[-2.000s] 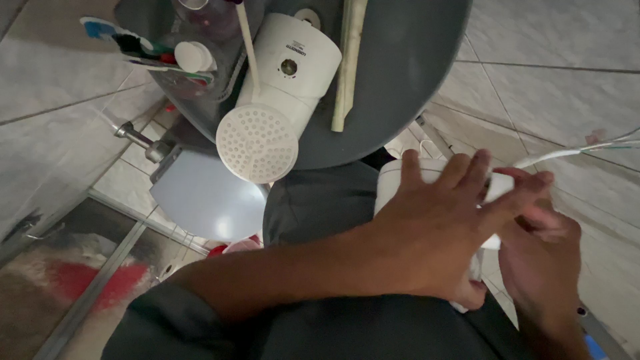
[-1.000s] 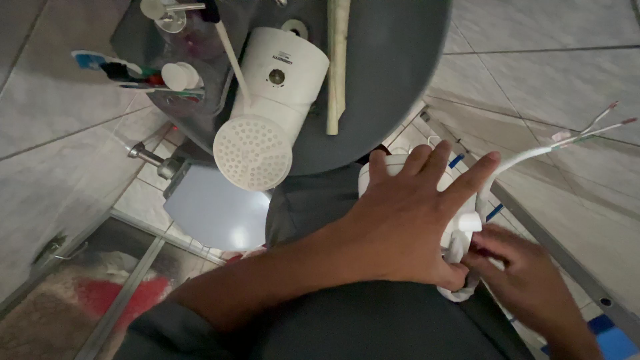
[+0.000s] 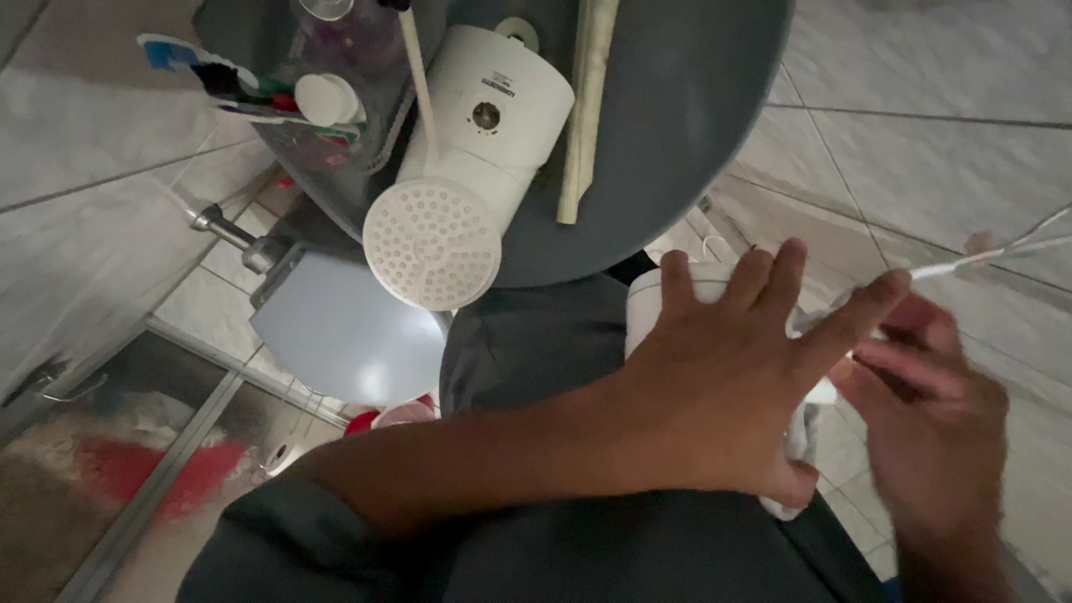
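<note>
A white plastic cylindrical housing (image 3: 644,311) rests on my lap, mostly covered by my left hand (image 3: 729,368), whose spread fingers and thumb grip it. My right hand (image 3: 930,394) is at the housing's right end, its curled, slightly blurred fingers around a white cable (image 3: 931,272). Split wires run from the cable toward the right edge. Crumpled white material (image 3: 801,435) hangs below the end, between my hands. Another white electric shower head (image 3: 490,109), with a round perforated spray face (image 3: 433,243), lies on a dark grey round surface.
On the dark surface (image 3: 687,109) are a cream plastic strip (image 3: 586,117), toothbrushes (image 3: 218,79) and a white-capped container (image 3: 328,99). A grey toilet lid (image 3: 356,327) lies below. A metal-framed glass panel (image 3: 159,469) stands at lower left, tiled walls around.
My right hand has moved up from the housing's lower end to the cable. The cable's upward bend has lowered toward the right. My left hand remains on the housing.
</note>
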